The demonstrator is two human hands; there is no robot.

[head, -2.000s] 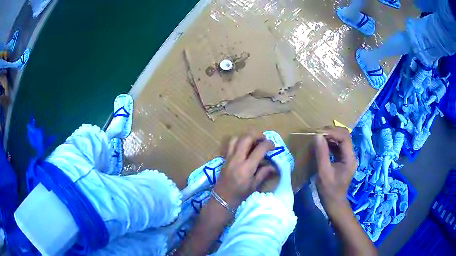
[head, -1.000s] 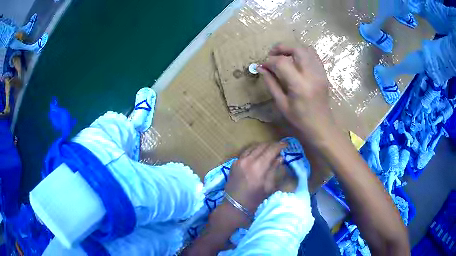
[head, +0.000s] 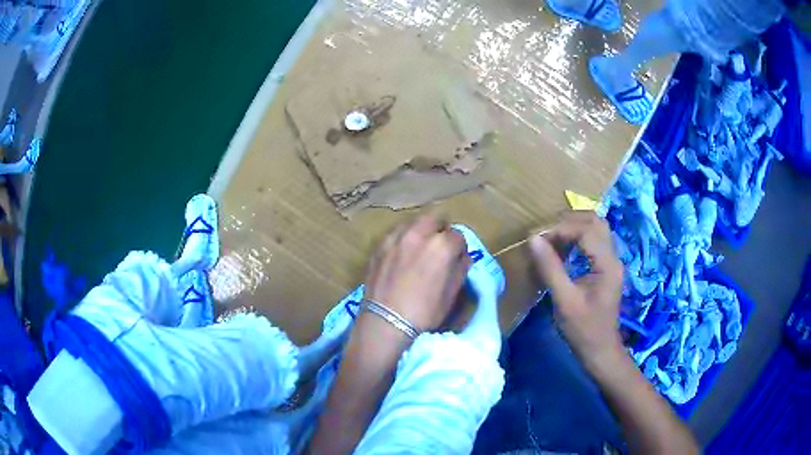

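A figurine lower body (head: 445, 382) in ruffled light shorts lies at the bottom centre, its sandalled foot (head: 481, 263) pointing up the frame. My left hand (head: 416, 275), with a bracelet at the wrist, is at the foot's left side, fingers curled at the sandal; its fingertips are partly hidden. My right hand (head: 582, 275) pinches a thin pale stick (head: 523, 243), whose tip reaches to the right edge of the sandal near the dark-blue strap. A small white dish (head: 357, 121) sits on a brown-stained cardboard scrap (head: 391, 160) beyond the hands.
Another half-figure with a dark-blue sash (head: 111, 378) is at the left. More sandalled legs (head: 622, 89) stand at the upper right. Blue totes (head: 742, 311) of heaped half-figures lie right of the ledge. A green conveyor (head: 160, 107) runs at the left. A yellow marker (head: 582, 201) is at the ledge edge.
My right hand has moved back from the white dish to the foot, and the stick shows again. My left hand has stayed by the foot. The whole view has shifted.
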